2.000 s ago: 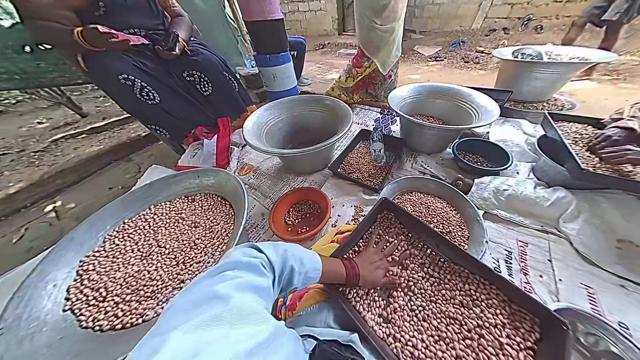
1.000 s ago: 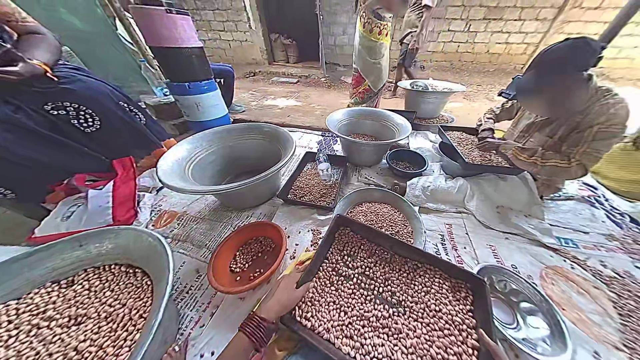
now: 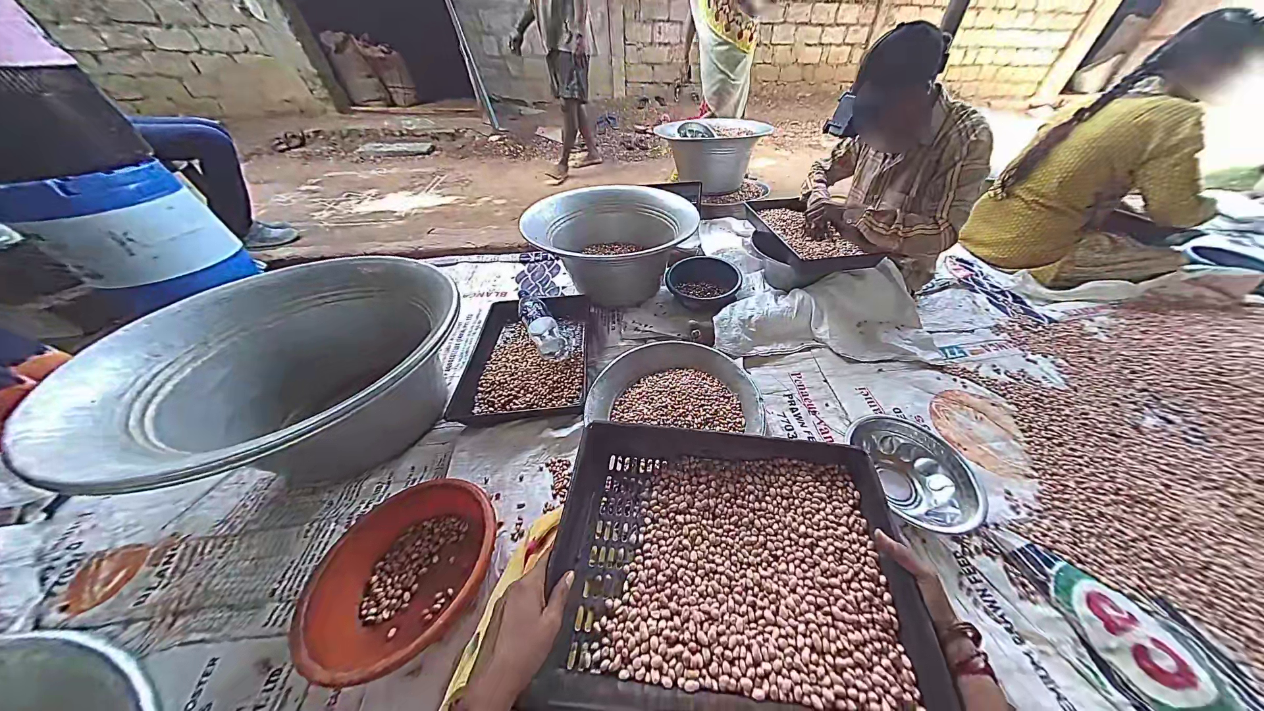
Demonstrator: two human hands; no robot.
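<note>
My left hand (image 3: 523,627) grips the left side of a black slotted plastic tray (image 3: 731,441), and my right hand (image 3: 913,568) grips its right side. Brown nuts or seeds (image 3: 750,583) fill most of the tray, heaped to the right; bare slots show along its left. Just beyond its far edge is a round metal basin of the same nuts (image 3: 676,400). An orange plastic bowl (image 3: 336,647) with a few nuts lies left of my left hand. Beyond my right hand rests a shiny steel compartment plate (image 3: 918,474).
A large metal basin (image 3: 296,365) stands at left. Ahead are another black tray (image 3: 528,370) with a bottle on it, a metal tub (image 3: 610,247) and a small dark bowl (image 3: 703,284). A person (image 3: 899,148) works at a tray at back right; loose nuts (image 3: 1136,444) spread at far right.
My hand that lay spread on the nuts two seconds ago is off them, and both hands now hold the tray's sides. Nuts have shifted off the tray's left part. The view has swung right.
</note>
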